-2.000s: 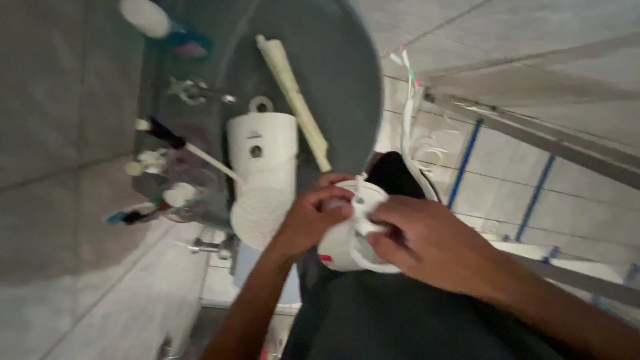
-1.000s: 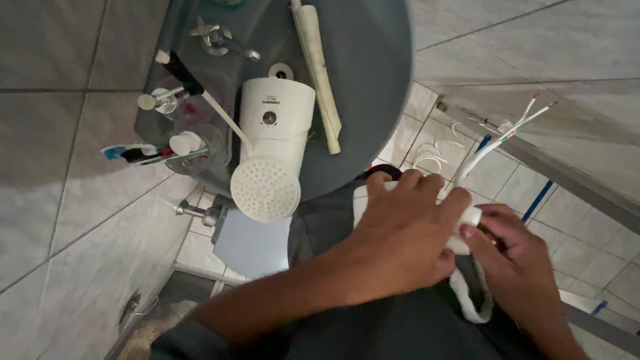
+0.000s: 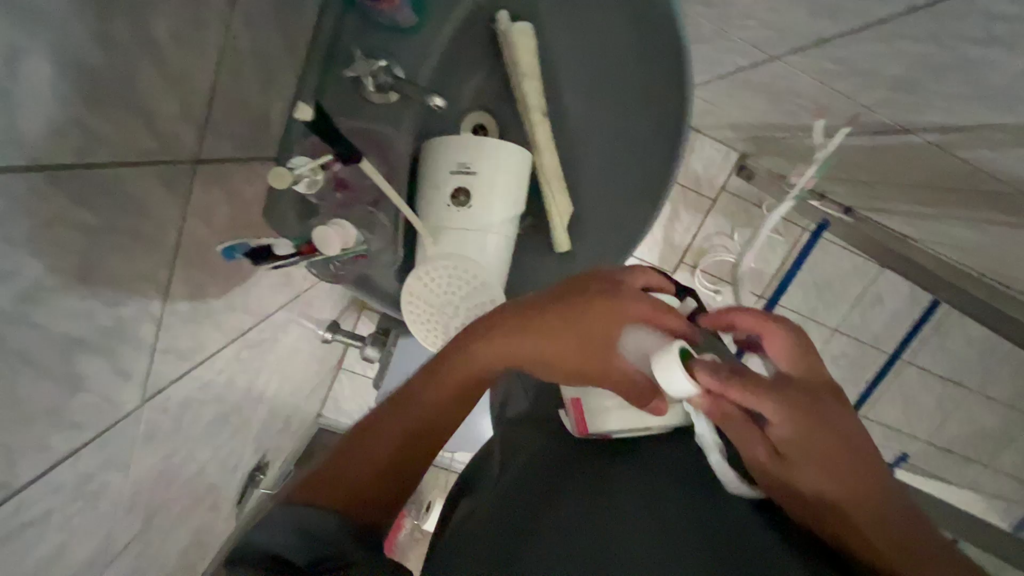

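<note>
A white plastic cylindrical unit [image 3: 632, 412] with a red mark lies against my dark clothing. Over its top rests my left hand [image 3: 592, 324], its fingers curled around the upper part. My right hand [image 3: 768, 384] pinches a small white ring-shaped piece [image 3: 676, 370], green inside, at the unit's end. A white strip or hose [image 3: 720, 456] hangs below my right fingers. White cable [image 3: 772, 216] with split ends rises behind my hands. On the grey basin lies a white electric shower head [image 3: 472, 204] with a perforated spray plate [image 3: 448, 300].
Left of my hands, the grey basin [image 3: 616, 104] holds a rolled pale sheet [image 3: 540, 128], a chrome tap [image 3: 384, 80], a black-handled brush [image 3: 340, 136] and toothbrushes [image 3: 272, 252]. A chrome valve [image 3: 352, 340] juts from the tiled wall. A metal rail [image 3: 904, 248] runs at right.
My right fingers, lower at the unit's side one second ago, are now at the small white ring. My left hand stays over the unit. The cable's split ends have shifted relative to the rail.
</note>
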